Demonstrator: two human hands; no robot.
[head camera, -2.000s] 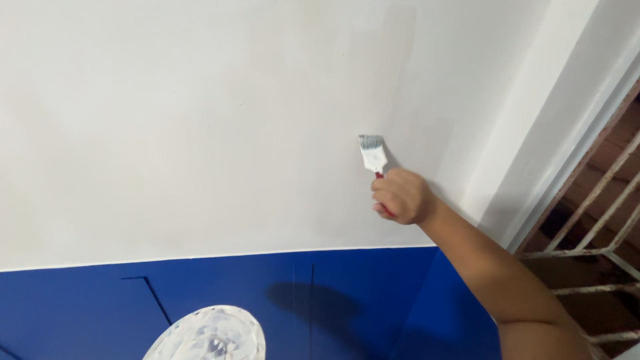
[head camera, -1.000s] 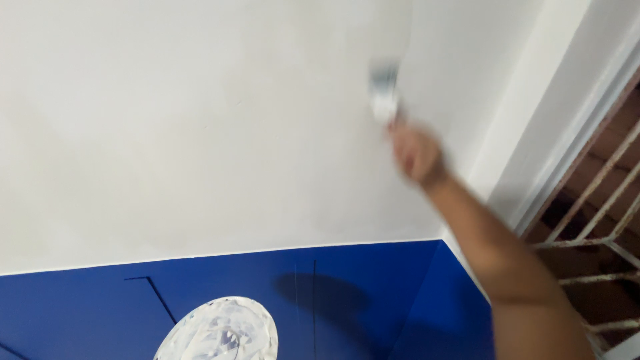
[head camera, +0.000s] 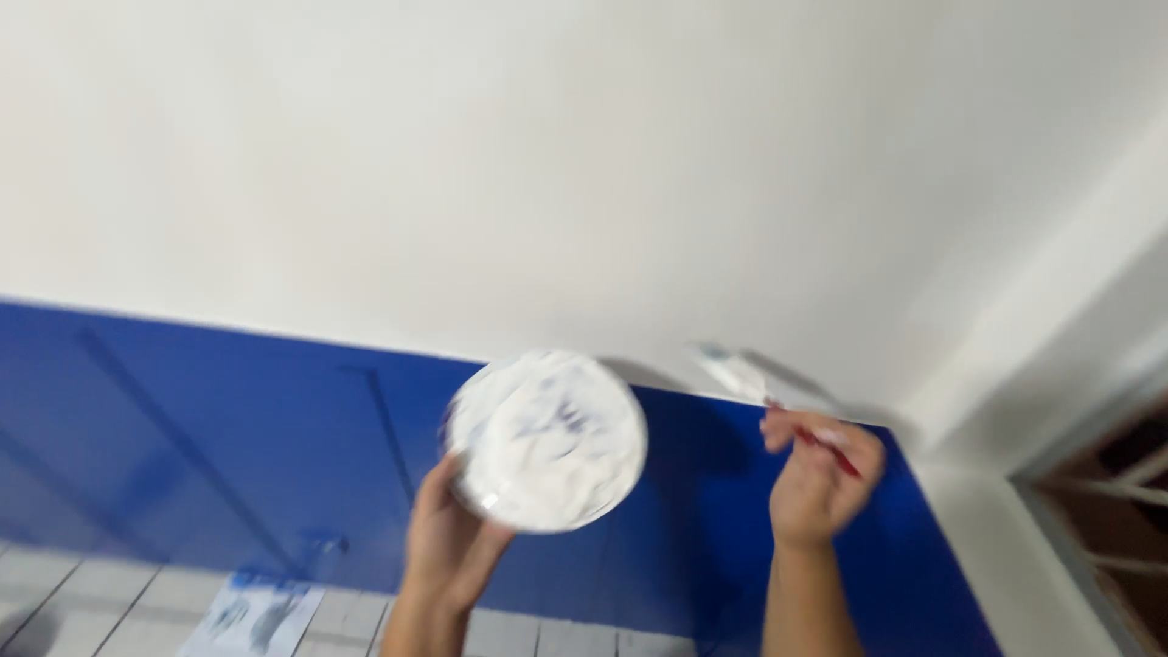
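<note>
My left hand (head camera: 452, 538) holds a round, shallow container (head camera: 552, 443) from below at its lower left edge; thick white paint covers its inside, with a few darker smears. To the right, my right hand (head camera: 821, 474) grips the red handle of a paintbrush (head camera: 744, 379). The brush is blurred, and its bristles point up and left, in front of the lower edge of the white wall (head camera: 547, 182). Below that edge the wall is a glossy blue panel (head camera: 301, 429) with dark lines on it.
White floor tiles (head camera: 91, 593) run along the bottom, with a paint-stained sheet (head camera: 251, 616) lying on them. At the right are a white wall corner (head camera: 940, 420) and an opening with metal bars (head camera: 1131, 488).
My right hand has come down from the white wall with the brush. The container is now in fuller view with my left hand on it. The view has shifted, showing the floor.
</note>
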